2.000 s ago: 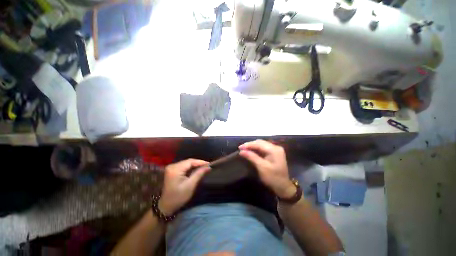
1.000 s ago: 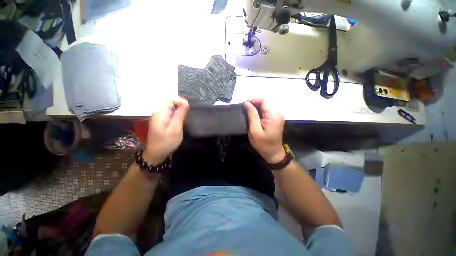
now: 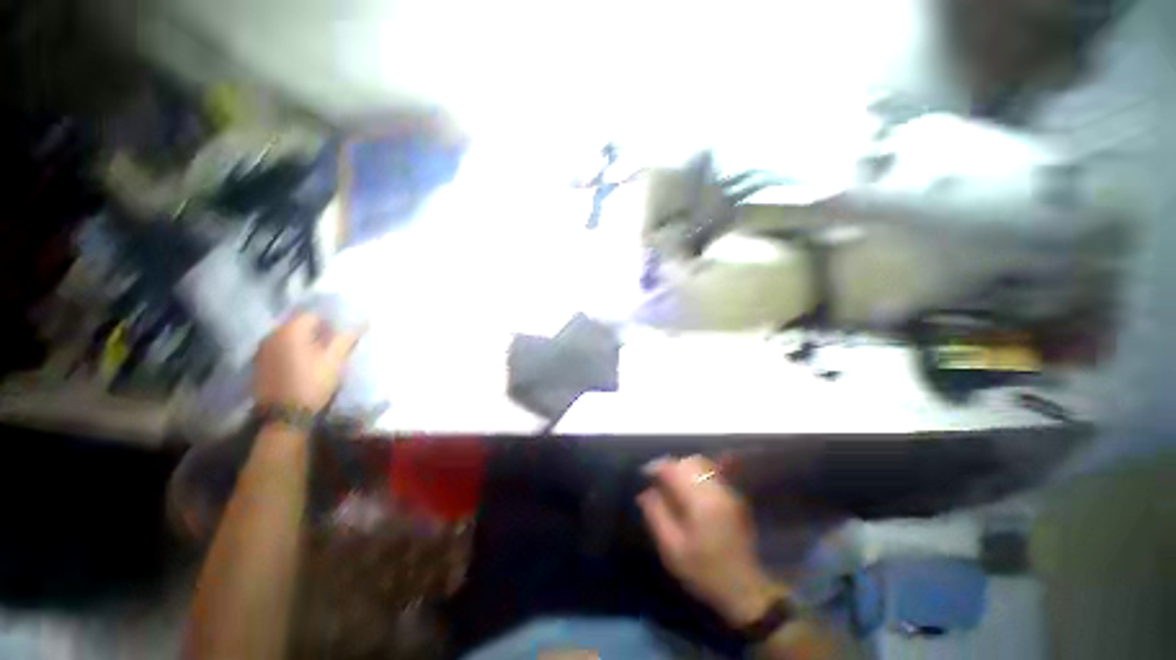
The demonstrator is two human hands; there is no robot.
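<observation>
The frame is blurred. My left hand [image 3: 303, 368] is at the stack of pale unturned flaps [image 3: 365, 387] at the left of the table, and covers part of it. Whether its fingers grip a flap is not clear. My right hand [image 3: 703, 522] is over my lap, just below the table's front edge, with fingers bent; no cloth shows in it, but blur hides the fingertips. The dark grey turned flaps [image 3: 568, 368] lie in a crossed pile near the table's front edge, between and beyond my hands.
Black shears [image 3: 816, 290] lie by the white sewing machine [image 3: 967, 161]. A black tray with a yellow-orange device [image 3: 987, 356] is right of them. Blue folded cloth [image 3: 400, 181] is at the back left, beside a tool heap [image 3: 142, 310]. A light blue packet [image 3: 929, 593] is below the table.
The dark flap is no longer seen between my hands. My left hand has moved left to the pale stack. My right hand has moved down from the table edge. The camera view has shifted.
</observation>
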